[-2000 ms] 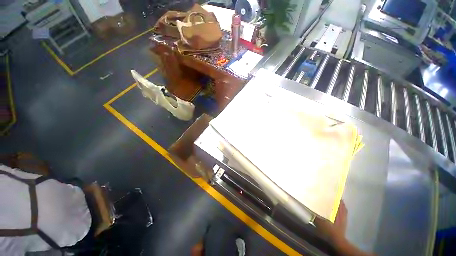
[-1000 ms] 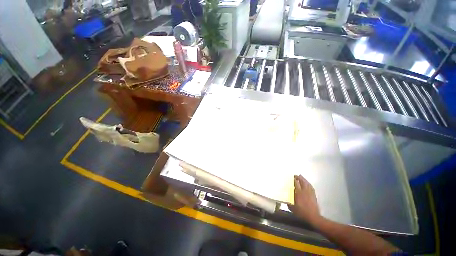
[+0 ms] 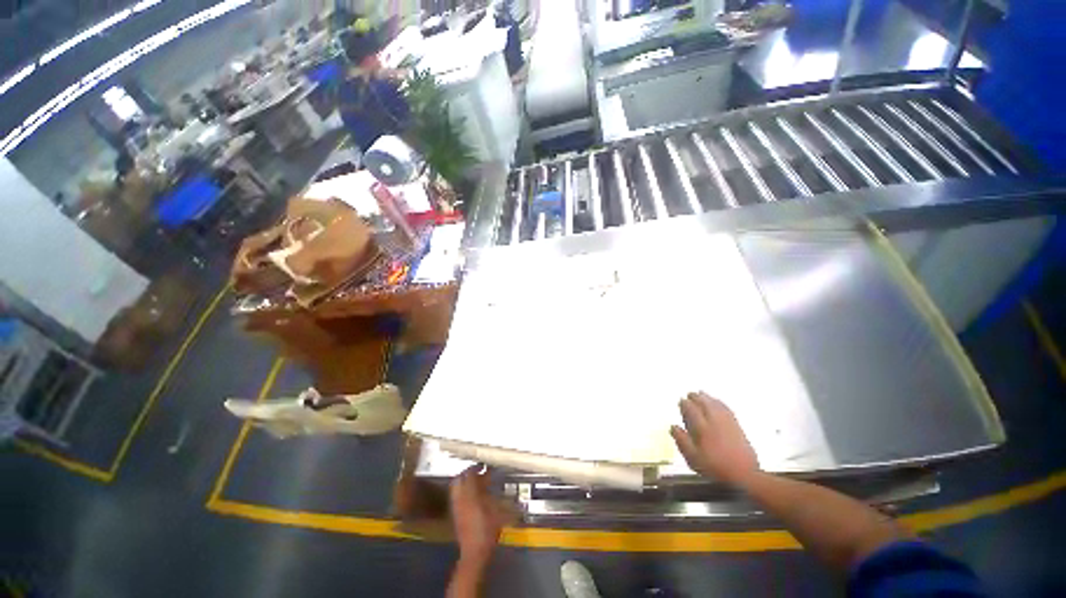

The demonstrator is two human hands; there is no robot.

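A stack of large cream cut panels (image 3: 561,350) lies on the steel worktable (image 3: 900,339), very bright from glare. Its front edge droops a little over the table's front edge, with a rolled or bent sheet edge showing below. My right hand (image 3: 715,440) rests palm down at the front right of the stack, fingers slightly apart. My left hand (image 3: 475,514) is raised at the front left corner, its fingertips just below the panel edge. Whether it touches or grips a panel cannot be told.
A roller conveyor (image 3: 725,175) runs behind the worktable. A patterned table (image 3: 351,298) at the left bears brown handbags (image 3: 310,248), a pink bottle and a small fan. A plant stands behind. A cream piece (image 3: 333,412) hangs low beside it. A carton is under the table corner.
The view has turned and the stack now lies squarer to me. My right hand has come from the panels' right edge onto their front part. My left hand has come into view at the front left corner.
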